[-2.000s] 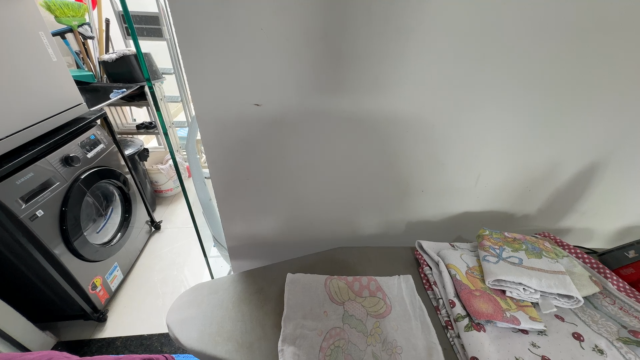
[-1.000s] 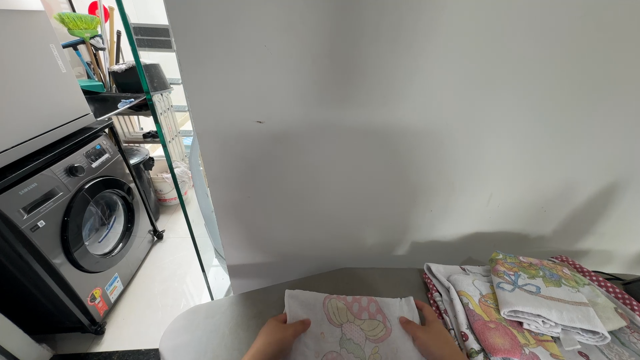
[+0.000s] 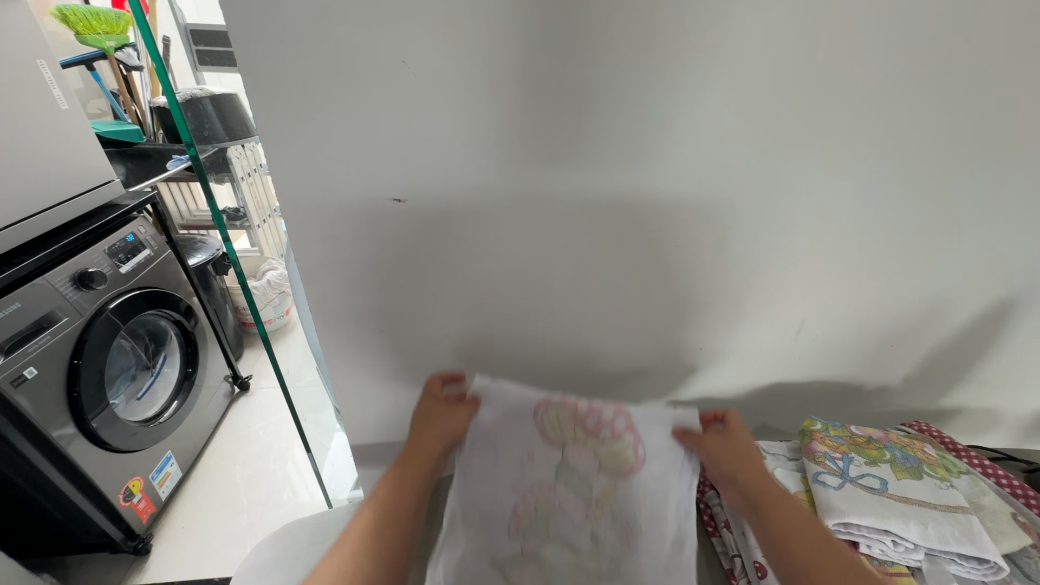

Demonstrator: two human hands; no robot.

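Note:
A white cloth with a printed pink and yellow pattern (image 3: 573, 487) hangs between my two hands, lifted in front of the grey wall. My left hand (image 3: 445, 414) pinches its upper left corner, and my right hand (image 3: 719, 451) grips the upper right corner. The lower end of the cloth runs out of view at the bottom. Beside my right forearm lies a pile of folded printed cloths, topped by a white one with flowers and a blue bow (image 3: 886, 487).
The rounded end of a grey padded board (image 3: 296, 544) shows at lower left. Further left stand a glass panel edge (image 3: 244, 284), a front-loading washing machine (image 3: 122, 366), a lidded bin (image 3: 213, 284) and a green broom (image 3: 93, 20). The wall (image 3: 520, 244) rises close behind the board.
Two seconds ago the cloth lay flat on the board with no hands in view. My hands then took its sides, and now they hold it raised by the upper corners.

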